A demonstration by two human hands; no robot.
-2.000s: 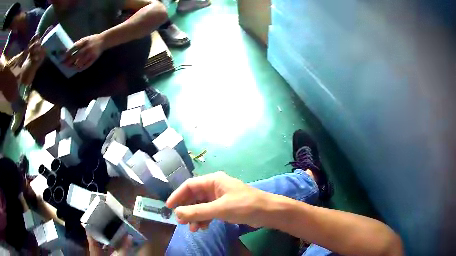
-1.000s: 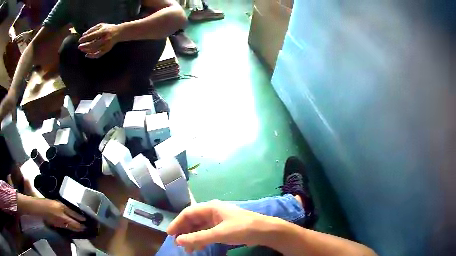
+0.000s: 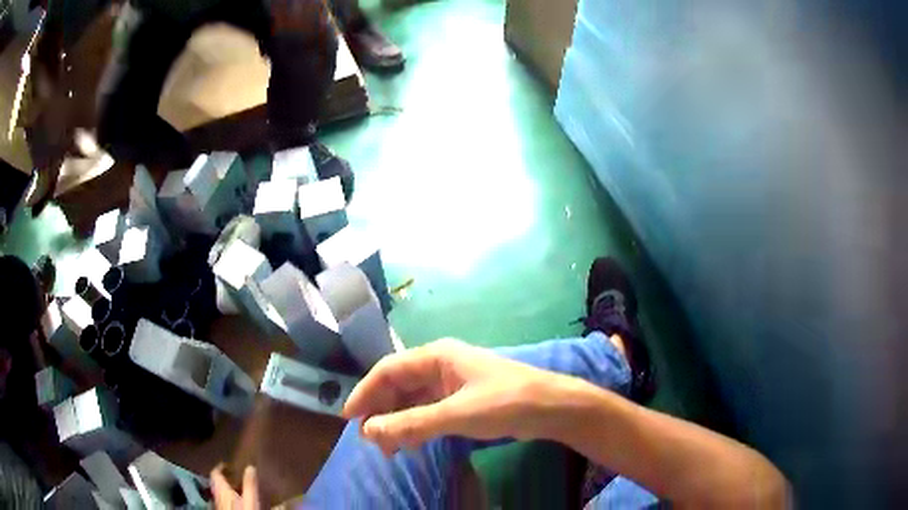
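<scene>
A pale blue printed box (image 3: 311,384) with a dark product picture lies flat beside my knee. My right hand (image 3: 438,394) hovers at its right end, thumb and fingers curled but apart, with nothing visible in it. My left hand (image 3: 235,490) is cut off by the bottom edge; only some fingertips show, apart and empty. An open white carton (image 3: 189,365) lies tilted left of the printed box. Black tubes (image 3: 106,321) cluster with round open ends up at the left.
Upright white cartons (image 3: 343,299) stand beyond the printed box, some with open flaps. More cartons (image 3: 85,416) are at the lower left. Another person's dark-clothed legs (image 3: 299,70) are behind, near brown cardboard (image 3: 214,85). A blue wrapped stack (image 3: 737,219) fills the right; my shoe (image 3: 609,299) is on green floor.
The open carton that my left hand held two seconds ago now lies released. The hand reaching in from the left is gone. The person opposite has risen from the brown cardboard.
</scene>
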